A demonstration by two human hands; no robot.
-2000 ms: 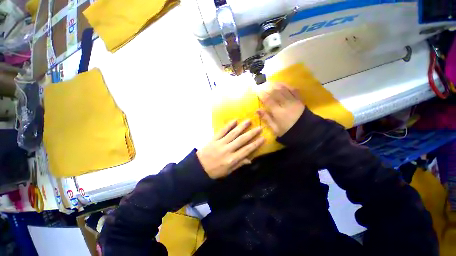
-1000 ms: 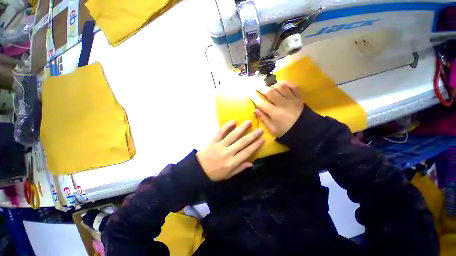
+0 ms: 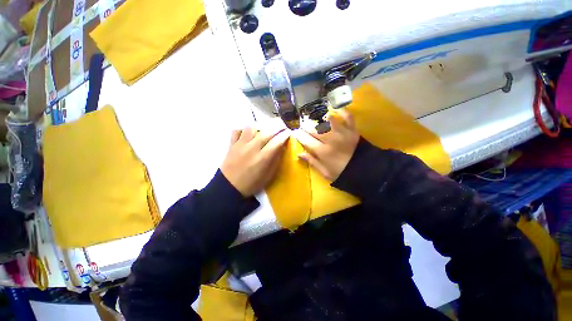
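Note:
A yellow fabric panel (image 3: 291, 194) lies on the machine bed, with a seam or folded edge running down from the needle area to the table's front edge. My left hand (image 3: 252, 157) is on the panel's left side, fingertips close to the needle. My right hand (image 3: 332, 145) is on its right side, fingers bent at the fabric just below the machine head. More yellow fabric (image 3: 398, 131) extends right, beyond my right hand. The take-up lever guard (image 3: 280, 84) is above my fingertips. The presser foot and needle are mostly hidden by glare and fingers.
A squarish stack of yellow panels (image 3: 97, 178) lies left; folded yellow pieces (image 3: 150, 37) lie upper left beside a dark strip (image 3: 95, 81). Red-handled snips (image 3: 540, 106) are at the right end. A blue crate (image 3: 502, 182) is below right. Yellow pieces (image 3: 222, 302) show below the table.
My left hand has moved from lying flat on the panel's lower part up to the needle area. The panel's lower left part is now uncovered. The view has shifted, showing more of the machine's top.

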